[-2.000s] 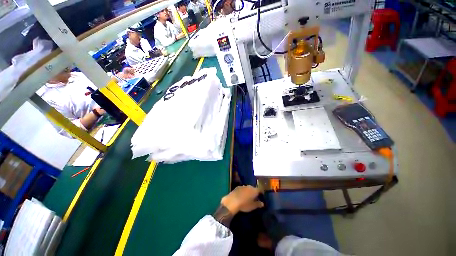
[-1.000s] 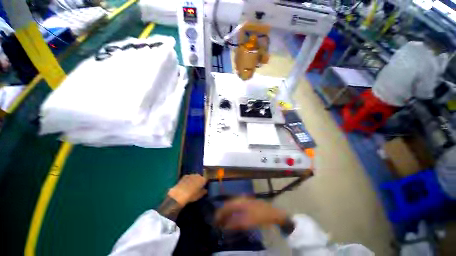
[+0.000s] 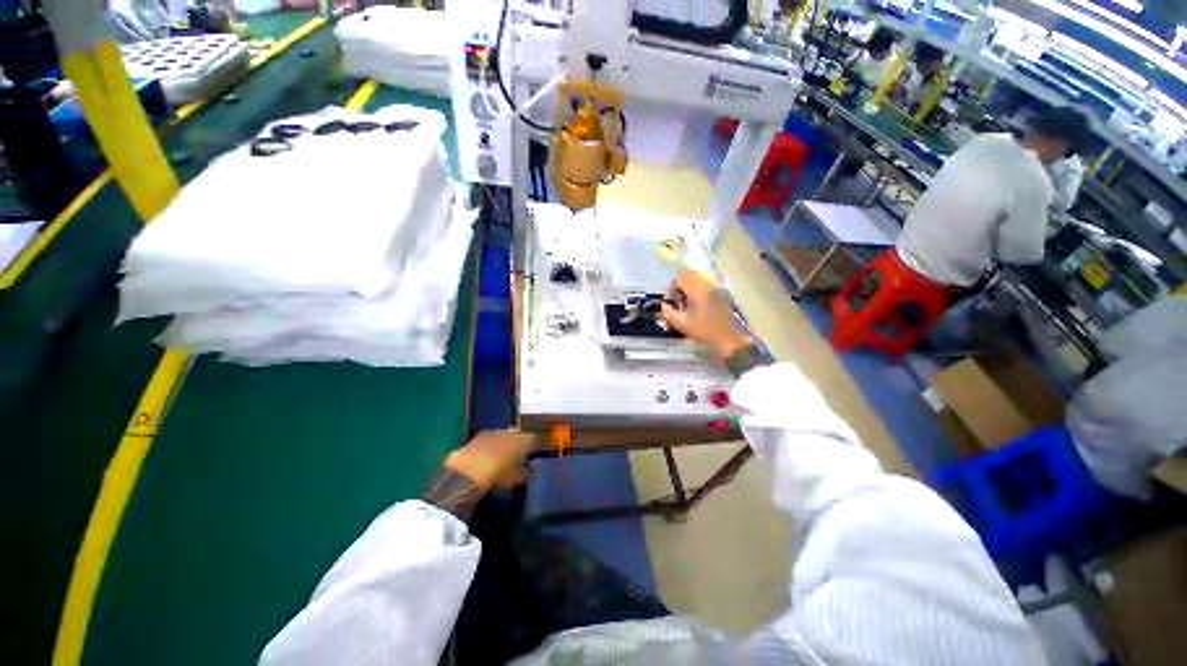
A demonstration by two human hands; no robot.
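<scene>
The black fixture (image 3: 630,320) sits on the pale machine bed (image 3: 560,377), forward of the amber-brown machine head (image 3: 579,159). My right hand (image 3: 703,316) is at the fixture's right side, fingertips on or just over it; whether it grips a piece is too small to tell. My left hand (image 3: 492,459) is at the bed's front left corner, its fingers hidden at the edge. A small dark pile (image 3: 564,273) and a pale pile (image 3: 562,320) of parts lie left of the fixture.
White wrapped stack (image 3: 300,221) with dark rings (image 3: 273,139) on top lies on the green bench (image 3: 313,481) at left. The white controller box (image 3: 482,104) stands between bench and machine. Red stop button (image 3: 720,399) is on the bed front. A seated person (image 3: 976,208) is at right.
My right hand has moved from low in front of the machine up to the fixture. The fixture is nearer the bed's front. My left hand stays by the front left corner.
</scene>
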